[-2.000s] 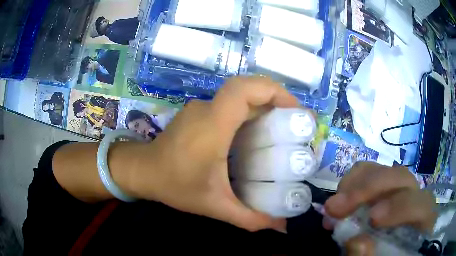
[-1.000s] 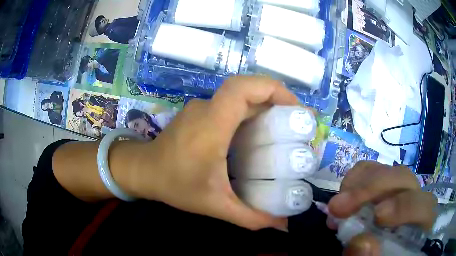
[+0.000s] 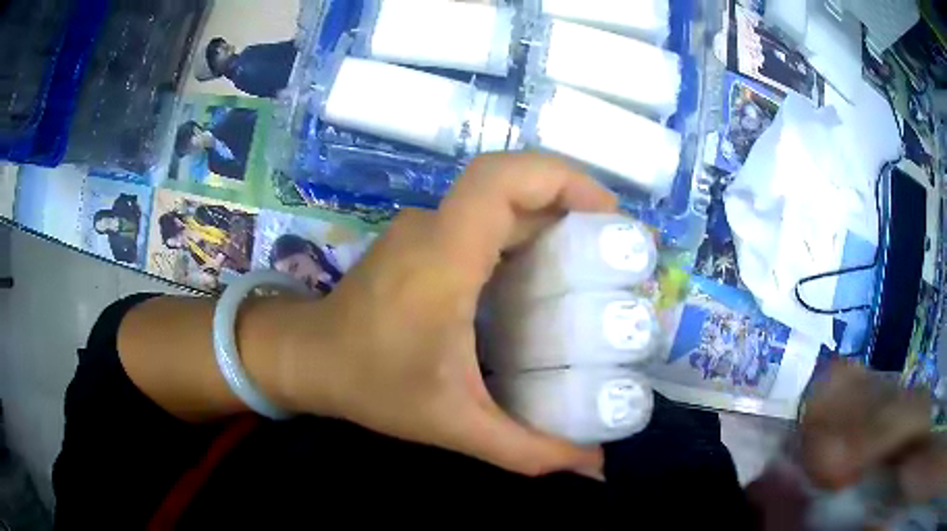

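My left hand point(image 3: 415, 322) holds three white, frosted housings point(image 3: 566, 332) side by side, thumb below and fingers above. Their rounded ends point right, and each bears a round embossed mark. My right hand point(image 3: 867, 430) is at the lower right, blurred and partly cut off by the frame edge. It is closed around a blurred translucent dispenser point(image 3: 857, 508), whose tip I cannot make out. The right hand is apart from the housings.
A clear blister tray point(image 3: 363, 171) with several white housings lies above my left hand. Blue-edged trays point(image 3: 114, 93) stand at upper left. A crumpled white sheet point(image 3: 794, 197), black cable point(image 3: 831, 280) and black phone point(image 3: 899, 270) lie right. Photo pictures cover the table.
My right hand has moved right, away from the lowest housing's end, with the dispenser. My left hand still holds the three housings in nearly the same place. The view has shifted slightly.
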